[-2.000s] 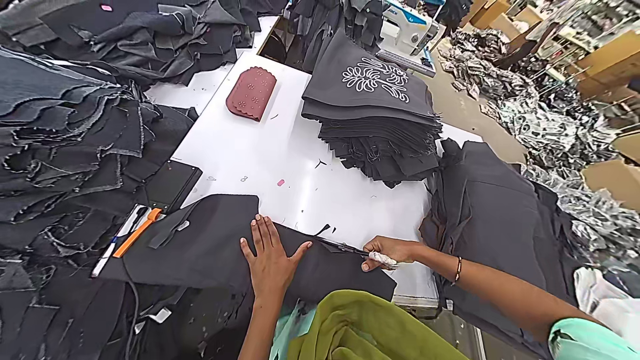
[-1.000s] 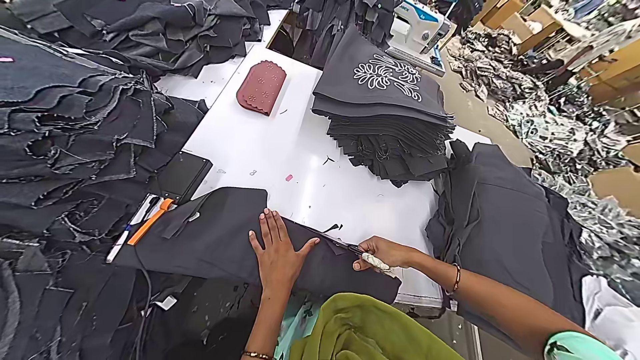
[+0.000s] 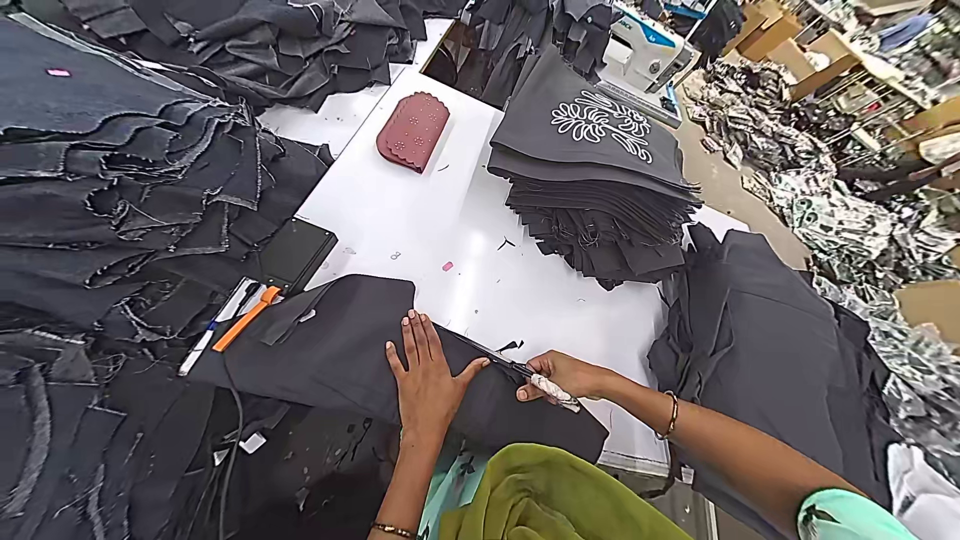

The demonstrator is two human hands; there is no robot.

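A dark grey fabric piece [image 3: 337, 360] lies along the near edge of the white table [image 3: 390, 217]. My left hand [image 3: 430, 375] rests flat on it, fingers spread, near its far edge. Scissors [image 3: 517, 366] with cloth-wrapped handles are gripped in my right hand [image 3: 562, 375]; their blades run along the fabric's far edge, toward my left hand. Whether the blades are parted is hard to tell. A few small dark scraps [image 3: 512, 346] lie beside the blades.
Beyond my hands stands a stack of dark panels [image 3: 600, 150] with white embroidery, beside a maroon scalloped case [image 3: 414, 131]. Dark fabric heaps [image 3: 150, 187] fill the left; more dark cloth [image 3: 772, 330] lies right. An orange-handled tool [image 3: 246, 319] lies left, a sewing machine [image 3: 649, 52] far back.
My right hand with the scissors has moved left along the fabric's far edge, closer to my left hand, between the earliest frame and now. My left hand stays flat on the fabric.
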